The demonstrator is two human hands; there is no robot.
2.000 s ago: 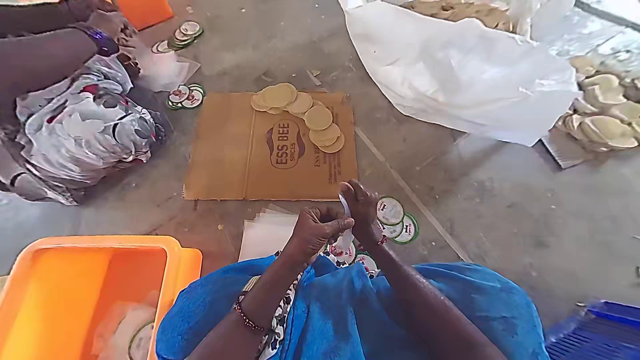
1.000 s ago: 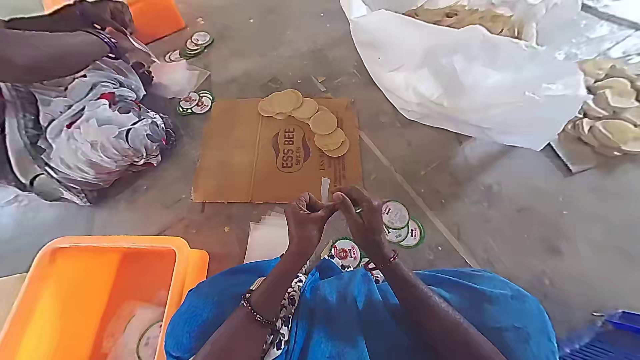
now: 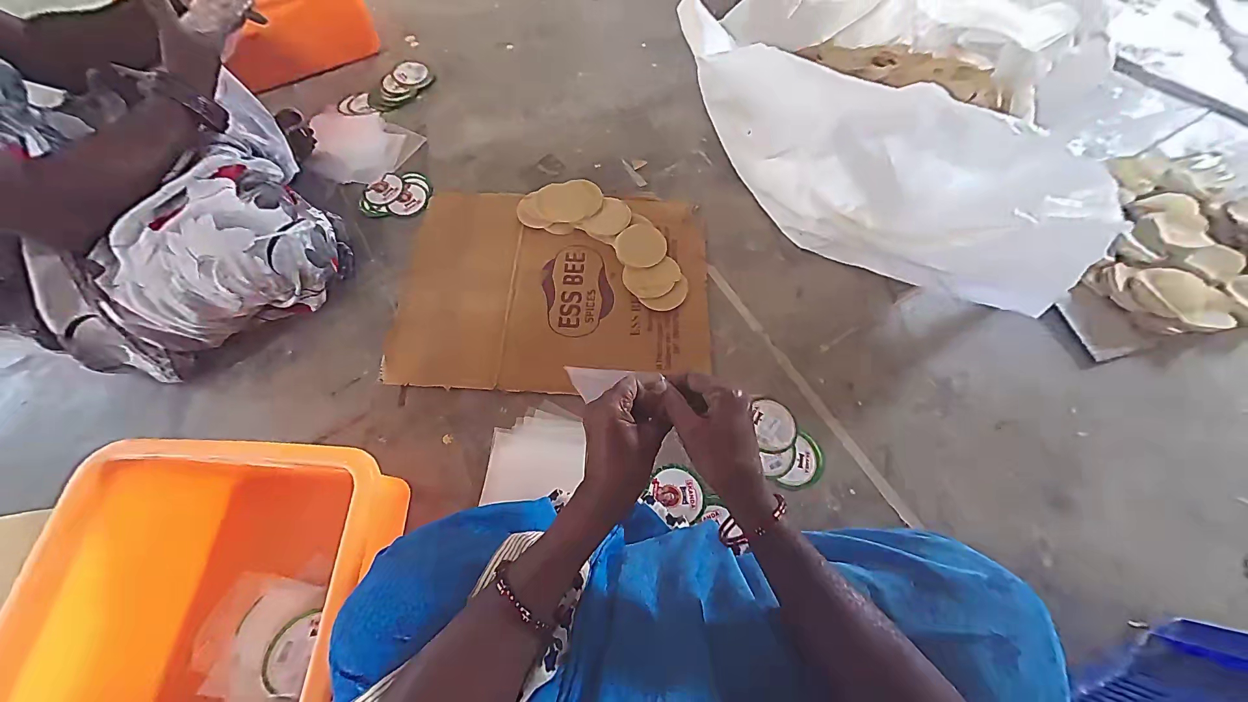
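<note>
My left hand [image 3: 624, 429] and my right hand [image 3: 717, 424] meet above my lap, fingertips together, pinching a small piece of thin whitish plastic [image 3: 593, 381] whose corner sticks out to the left. Beneath them, round printed labels [image 3: 676, 492] lie by my blue garment, and several more green-edged labels [image 3: 801, 460] are right of my right hand. A stack of translucent plastic sheets or bags [image 3: 534, 456] is left of my left hand. Beyond my hands, thin round pale discs [image 3: 641, 246] overlap in a curved row on a flattened cardboard sheet [image 3: 458, 292].
An orange tub [image 3: 375, 487] at lower left holds clear packets with a round label. A large white sack [image 3: 877, 166] and a heap of pale discs [image 3: 1175, 258] are at right. A blue crate [image 3: 1189, 663] stands at lower right. Another person sits at upper left beside an orange container [image 3: 302, 39].
My hands stay together, while the plastic piece that stood upright between them now points out to the left. The other person's hands have moved.
</note>
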